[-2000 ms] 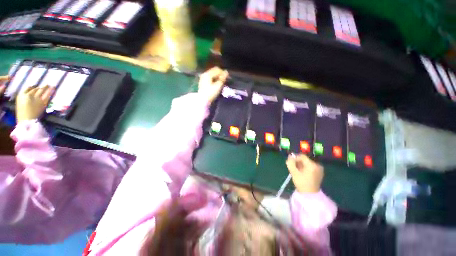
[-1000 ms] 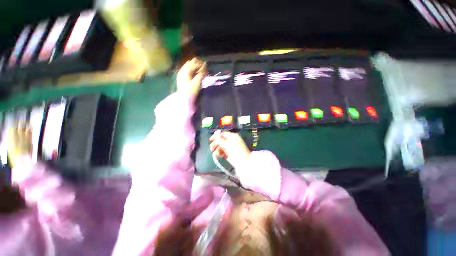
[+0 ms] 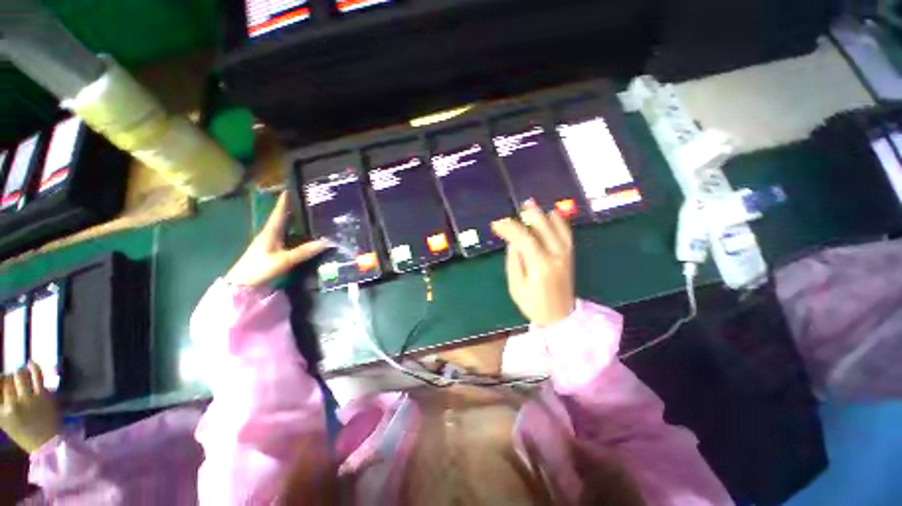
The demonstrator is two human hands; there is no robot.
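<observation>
Several smartphones lie side by side in a black foam tray (image 3: 582,107). The leftmost phone (image 3: 334,212) and the middle ones have dark screens with small text and green and red buttons; the rightmost phone (image 3: 598,163) shows a white screen. A white cable (image 3: 359,311) meets the leftmost phone's lower edge. A thin dark cable with a yellowish plug (image 3: 428,287) is at the second phone's lower edge. My left hand (image 3: 269,252) is spread beside the leftmost phone, thumb over its screen. My right hand (image 3: 539,262) has fingertips over the fourth phone's lower part, holding nothing.
A white power strip (image 3: 727,222) with a plugged-in adapter and white lead stands right of the tray. A raised black rack (image 3: 396,64) is behind. A yellow-wrapped post (image 3: 148,133) is at the upper left. A neighbour's hand (image 3: 28,407) is over another phone tray (image 3: 94,326) at left.
My right hand has let go of the white cable, now at the leftmost phone, and moved right. My left hand has lowered and spread. The rightmost screen has turned from dark to white.
</observation>
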